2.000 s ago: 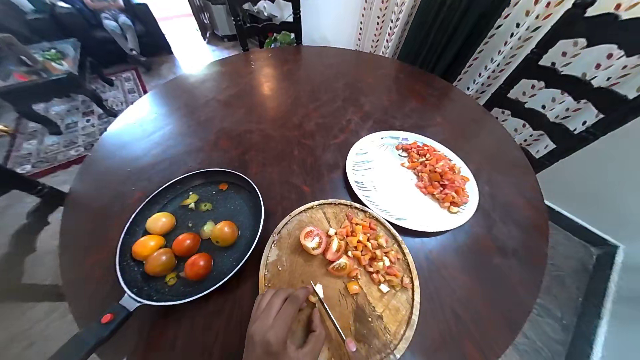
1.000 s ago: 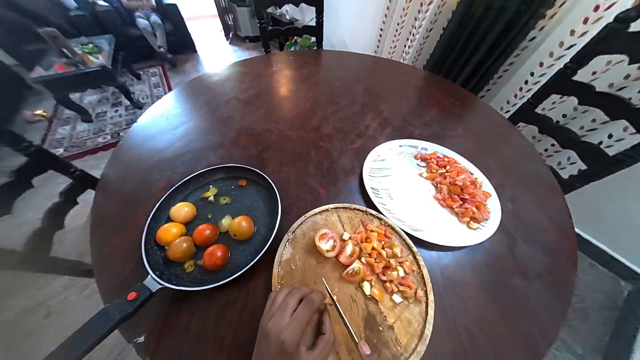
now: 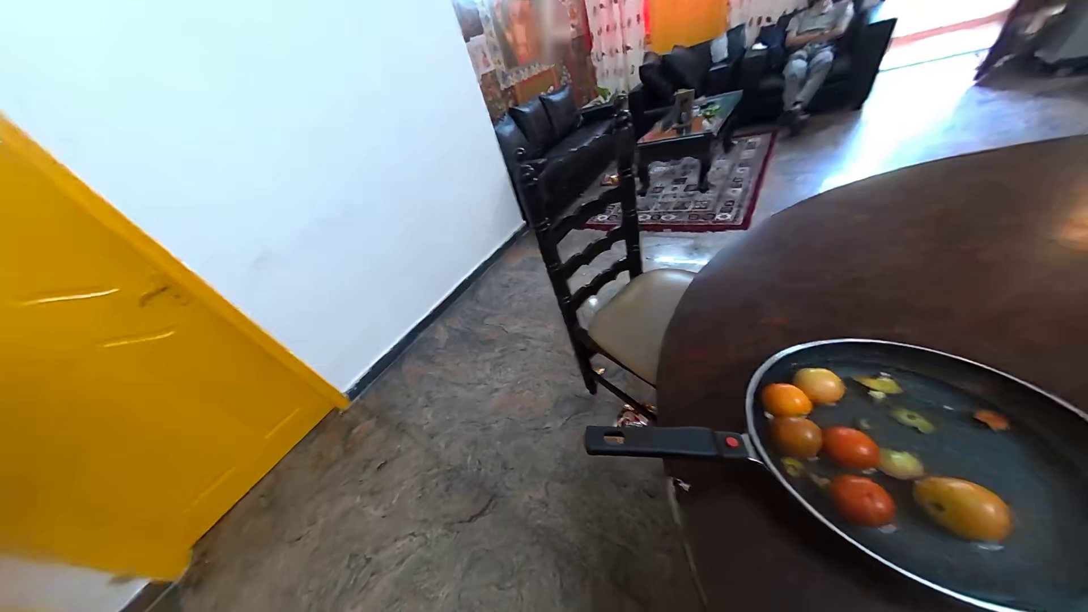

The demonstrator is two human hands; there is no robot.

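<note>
Neither my left hand nor my right hand shows in the view now. A black frying pan (image 3: 1011, 425) stands at the lower right on the round dark wooden table (image 3: 892, 229), its black handle (image 3: 663, 441) reaching left over the table's edge. Several whole tomatoes lie in the pan, among them a red one (image 3: 862, 500), an orange one (image 3: 786, 399) and a larger yellow-orange one (image 3: 963, 508). Small green and yellow scraps (image 3: 913, 419) lie beside them. The cutting board, the knife and the white plate are out of view.
A dark wooden chair with a pale seat (image 3: 642, 319) stands against the table's left side. Farther off are a low glass-topped table (image 3: 697, 123), a patterned rug (image 3: 722, 183) and a person seated on a black sofa (image 3: 812, 51). A yellow door (image 3: 127, 365) is at the left.
The view has swung far to the left. One hand, the knife, the board of cut tomatoes and the plate, seen earlier, have left the view.
</note>
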